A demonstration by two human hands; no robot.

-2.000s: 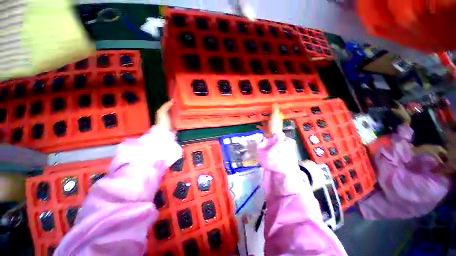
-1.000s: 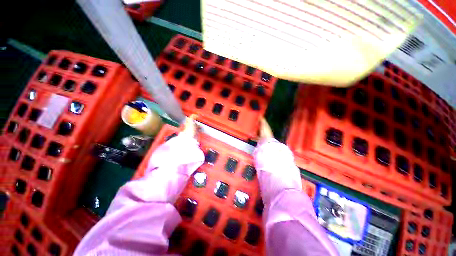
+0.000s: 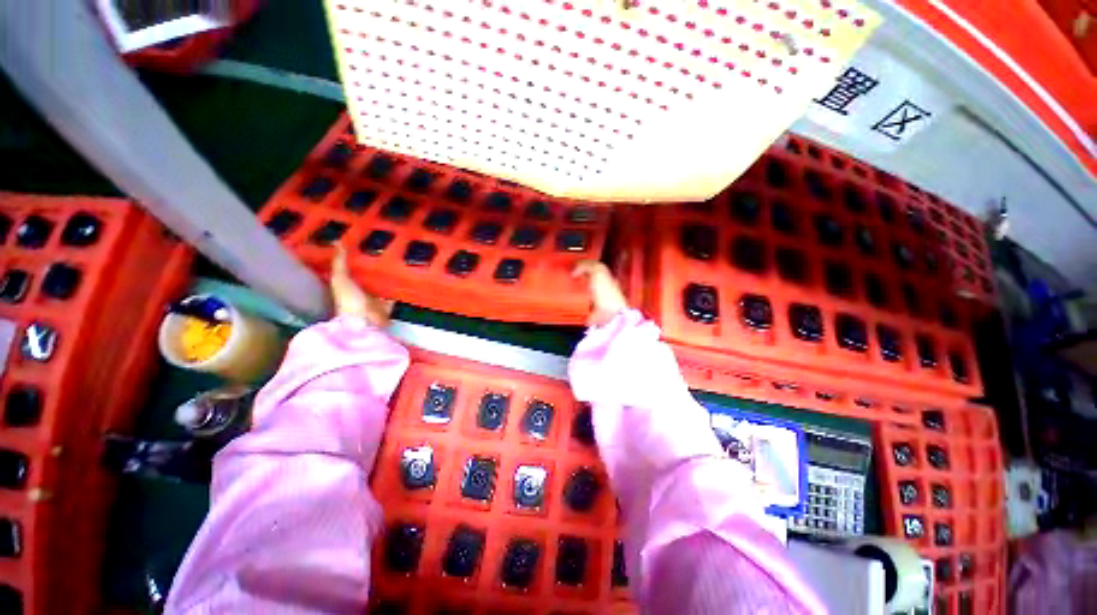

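A red-orange tray (image 3: 475, 282) with dark square modules in its pockets lies at the back centre, partly under the dotted sheet. My left hand (image 3: 356, 298) is at its front left end and my right hand (image 3: 602, 292) at its front right corner; both touch its edge, with fingers partly hidden. Another filled tray (image 3: 448, 507) lies in front, between my forearms; some of its modules show bright glare. A tall stack of filled trays (image 3: 794, 354) stands close to the right of the back tray.
Left: tray stack (image 3: 120, 360), cup with yellow items (image 3: 223, 340), small bottle (image 3: 214, 415), and a grey post (image 3: 181, 180) slanting across. A dotted sheet (image 3: 577, 96) hangs above. Right: blue box (image 3: 782, 463), calculator (image 3: 834, 487), tape dispenser (image 3: 884, 571), another tray (image 3: 950, 517). A person's sleeve (image 3: 1059, 577) shows lower right.
My hands have gone from the right tray stack to the back centre tray. The view has swung left, then partly back right. The gap between this tray and the right stack looks narrower.
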